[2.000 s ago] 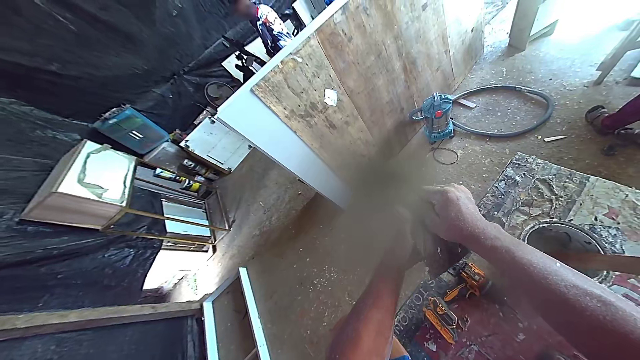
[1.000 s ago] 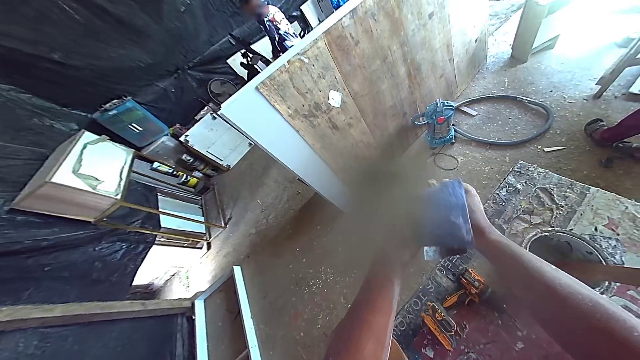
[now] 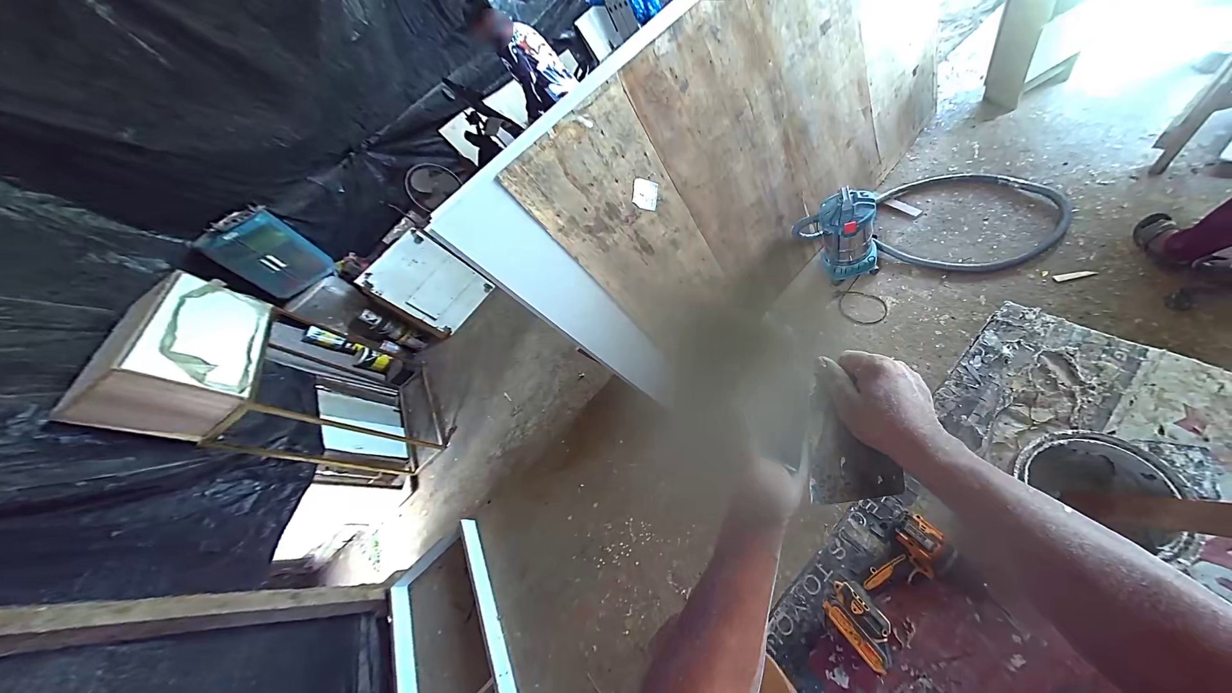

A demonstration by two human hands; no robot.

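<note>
My right hand [image 3: 887, 397] is at the upper edge of a dark, flat rectangular plate [image 3: 855, 460], its fingers bent against it. Close to the plate's left side is my left hand [image 3: 770, 489]; a grey-brown blur hides its fingers and whatever it may touch. Below the plate, an orange-and-black power tool [image 3: 919, 547] lies on a stained work surface [image 3: 948, 635]. Beside it is another orange-and-black tool or tool part [image 3: 857, 626]. A crusted round bucket [image 3: 1097, 476] stands to the right, partly behind my right forearm, with a brown strip across it.
A plywood-faced panel [image 3: 712, 125] with a white edge stands ahead. Beyond it are a blue vacuum cleaner [image 3: 849, 231] and its looped hose [image 3: 1044, 245]. A person [image 3: 539, 63] is behind the panel; another person's foot [image 3: 1155, 234] is at right. Cabinets and a white frame [image 3: 489, 602] occupy the left.
The dark plate showed its broad face in front of my right hand one second ago; now it sits lower and tilted, and the back of my right hand shows.
</note>
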